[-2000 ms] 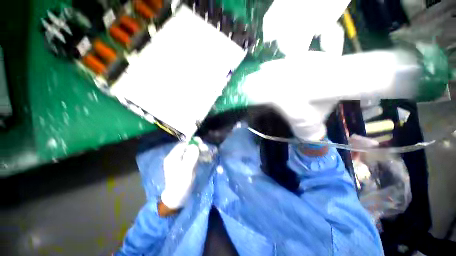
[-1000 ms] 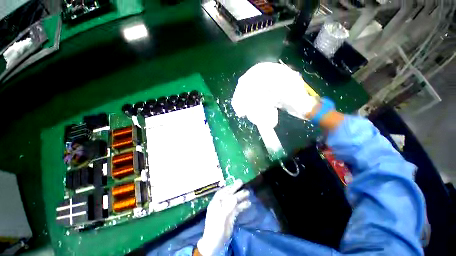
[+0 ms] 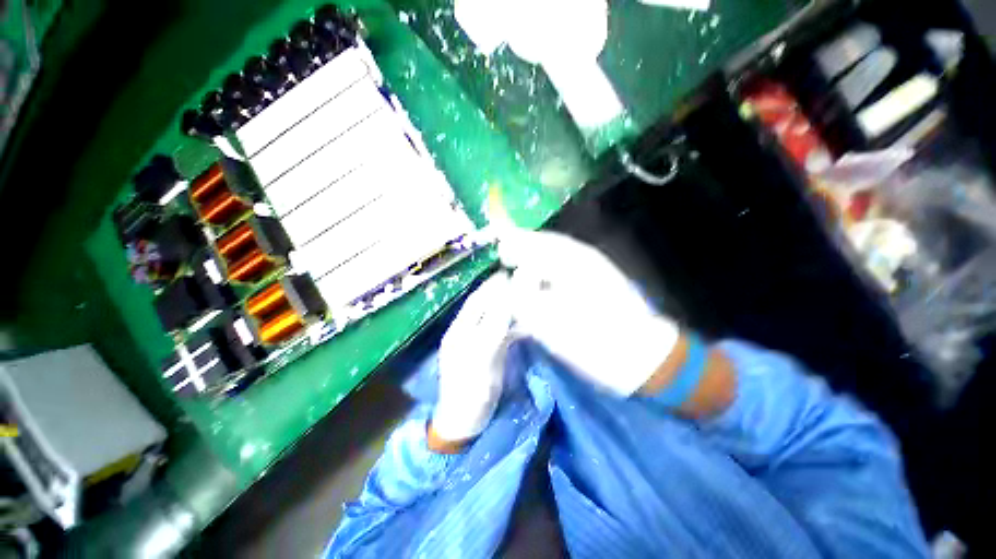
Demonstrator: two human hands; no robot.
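The green power circuit board [image 3: 295,349] lies on a lighter green mat [image 3: 262,431]. It carries a block of long flat white bars [image 3: 350,175], three orange-copper coils [image 3: 246,253] and black capacitors [image 3: 279,71]. My left hand [image 3: 475,355] and my right hand [image 3: 590,311], both white-gloved, meet at the board's near right corner. What lies between their fingers is too hidden and overexposed to tell. The white glue cartridge [image 3: 584,93] lies on the bench beyond my hands, its hose [image 3: 652,169] curling at its near end.
White wipes [image 3: 535,27] lie around the cartridge's far part. A dark bin at right holds a red item [image 3: 786,120], pale tubes [image 3: 896,107] and a clear plastic bag [image 3: 939,273]. A grey-white box [image 3: 82,409] stands at left. The bench edge runs diagonally past my hands.
My right hand has moved from the wipes and cartridge back to the board's corner, beside my left hand. The cartridge stays on the bench. The camera view has shifted and tilted.
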